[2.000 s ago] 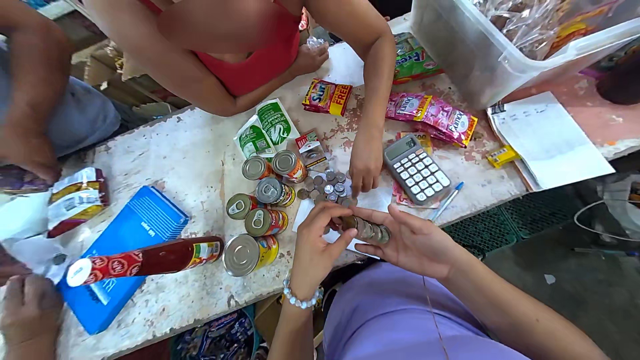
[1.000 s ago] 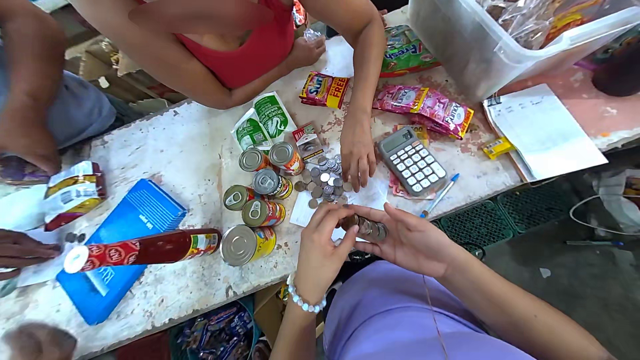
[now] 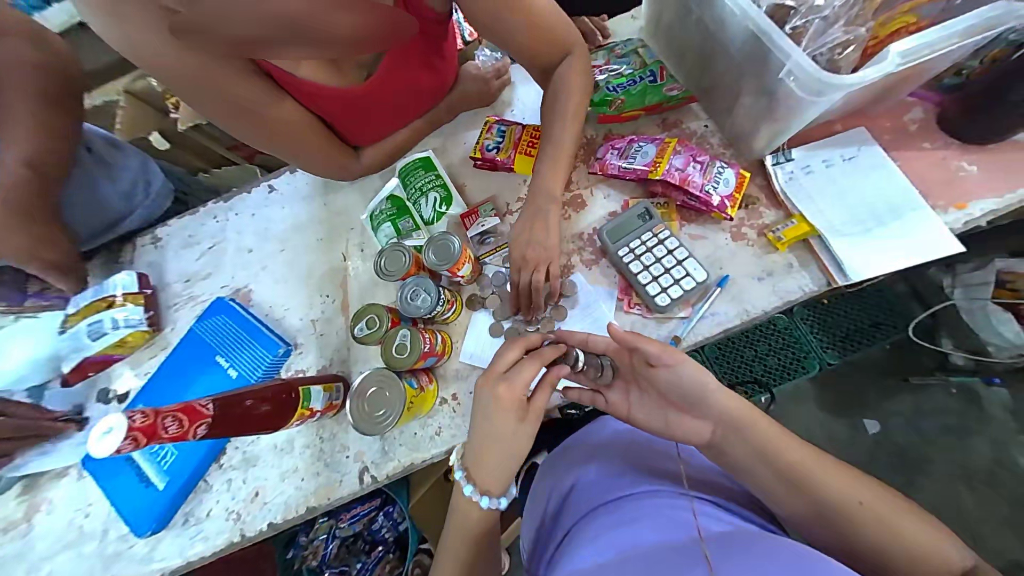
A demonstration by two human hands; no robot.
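Observation:
My right hand (image 3: 652,380) is palm up, with a row of coins (image 3: 594,366) lying across its fingers. My left hand (image 3: 516,392), with a beaded bracelet at the wrist, has its fingertips on the near end of that row. Beyond both hands, loose coins (image 3: 498,300) lie on white paper (image 3: 478,340), and another person's hand (image 3: 534,256) reaches down onto them. A grey calculator (image 3: 654,256) rests on some banknotes to the right, beside a blue-and-white pen (image 3: 701,310). Several food cans (image 3: 376,402) stand left of the paper.
A red sauce bottle (image 3: 248,408) stands by a blue pad (image 3: 188,416) at left. Pink sachets (image 3: 672,170), a detergent packet (image 3: 506,146) and a green pack (image 3: 636,80) lie farther back. A plastic bin (image 3: 724,88) and a notepad (image 3: 868,204) are at right. People stand across the table.
The other person's hand has shifted over the loose coins. A hand at the far left has moved over the papers there. My hands stay together around the coins.

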